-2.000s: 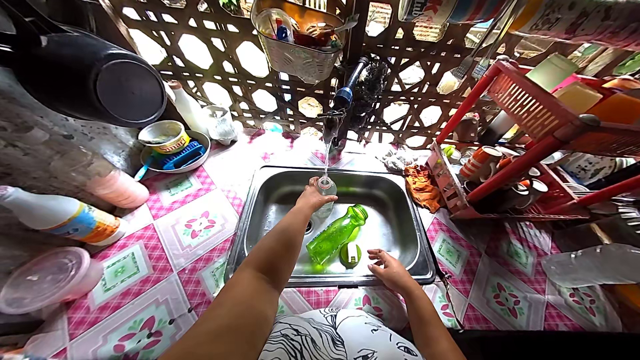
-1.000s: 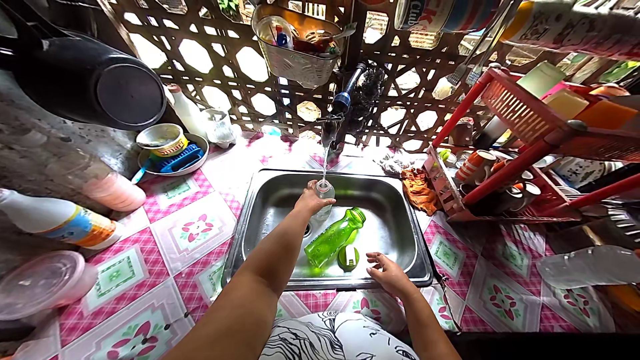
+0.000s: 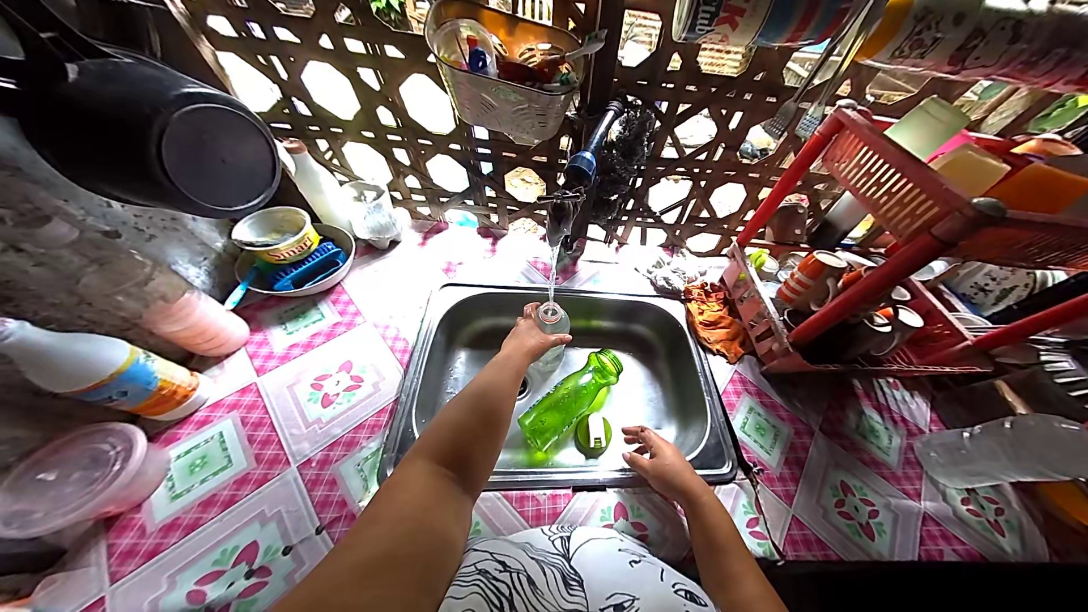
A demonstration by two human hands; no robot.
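My left hand (image 3: 531,336) grips a clear bottle (image 3: 552,320) upright near the back of the stainless steel sink (image 3: 654,467). Water runs from the faucet (image 3: 561,212) down to the bottle's open mouth. In the basin a green translucent bottle (image 3: 565,404) lies on its side, uncapped. Beside its base rests a green lid with a white part (image 3: 593,433). Over the sink's front right edge is my right hand (image 3: 659,459), fingers apart and curled a little, holding nothing; it is nearest to the green lid.
At right stands a red plastic dish rack (image 3: 901,255) with cups, beside an orange cloth (image 3: 716,321). To the left are a bowl with brushes (image 3: 327,276), a white bottle (image 3: 110,370) and a lidded plastic container (image 3: 76,476). A black pan (image 3: 212,157) hangs at upper left; a clear bottle (image 3: 1003,450) lies far right.
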